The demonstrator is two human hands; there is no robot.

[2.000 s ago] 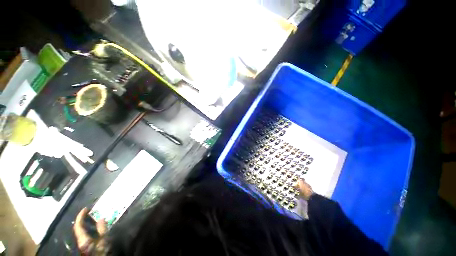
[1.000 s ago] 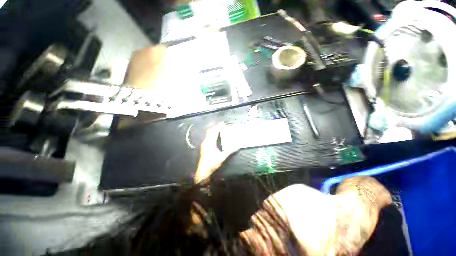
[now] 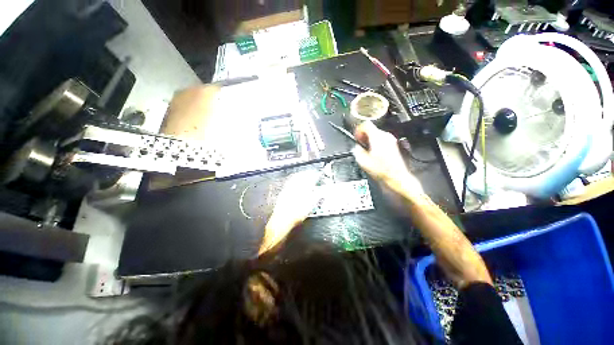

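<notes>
A white PCB panel [image 3: 347, 197] with small marks in rows lies on the black mat. My left hand [image 3: 295, 199] is at the panel's left end; glare hides its fingers, so I cannot tell its grip. My right hand [image 3: 378, 153] is beyond the panel, beside the beige roll [image 3: 369, 106]. It holds a thin dark tweezers-like tool [image 3: 345, 132] pointing to the upper left. Small green boards [image 3: 347, 232] lie at the mat's near edge.
The blue bin [image 3: 569, 269] with panels inside is at the lower right. A round fan [image 3: 538, 121] stands at the right. Machine rails [image 3: 148, 149] reach in from the left. Green-handled cutters [image 3: 333, 100] and a small green-framed box [image 3: 277, 133] lie behind the mat.
My right hand has moved from the blue bin to the roll and has taken hold of the dark tool. The panel, plain white before, now shows rows of marks.
</notes>
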